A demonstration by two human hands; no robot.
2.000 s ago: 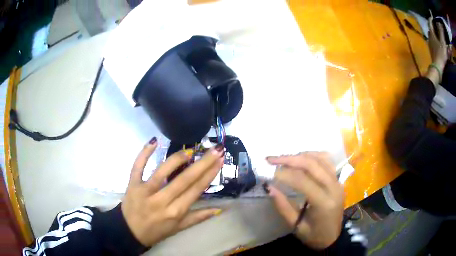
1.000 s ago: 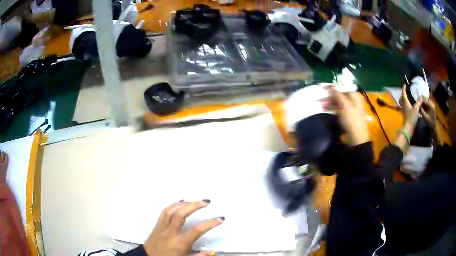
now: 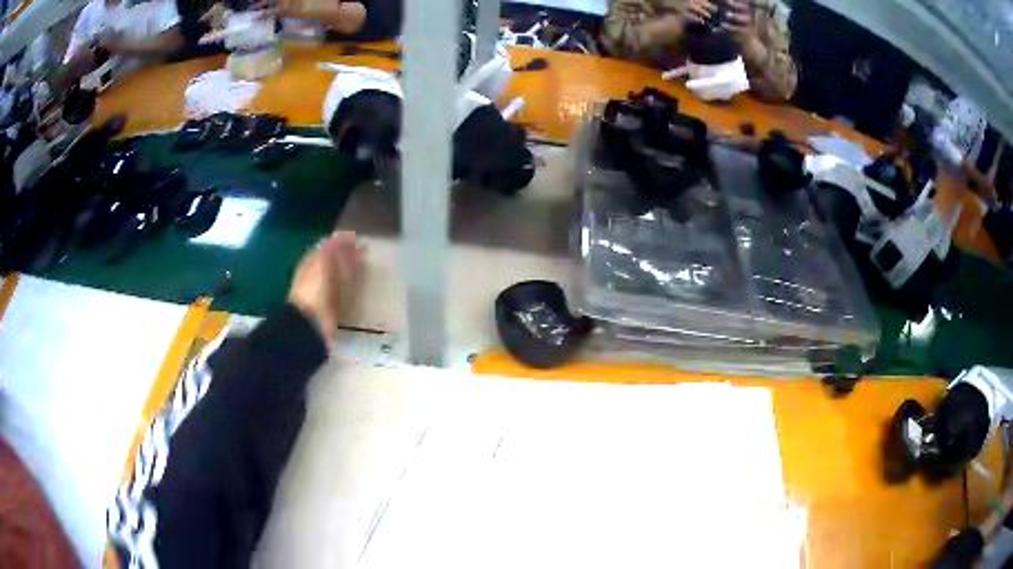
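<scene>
My left hand reaches out over the bench, left of the grey metal post. It is blurred, its fingers are stretched out, and nothing shows in it. A black-and-white camera unit stands at the right edge, with a round black part at its left side. A sliver of a hand and a dark sleeve show at the lower right edge; I cannot tell whether it is my right hand. The white sheet lies in front of me.
The grey post rises beside my left hand. A black bowl with shiny bits stands right of it. Clear stacked trays carry black parts. More camera units, dark parts on a green mat and people's hands are beyond. A reddish sleeve shows lower left.
The view has swung up and left. My left hand has moved from over the white sheet to the far side. The camera unit has gone from the work area to the right edge.
</scene>
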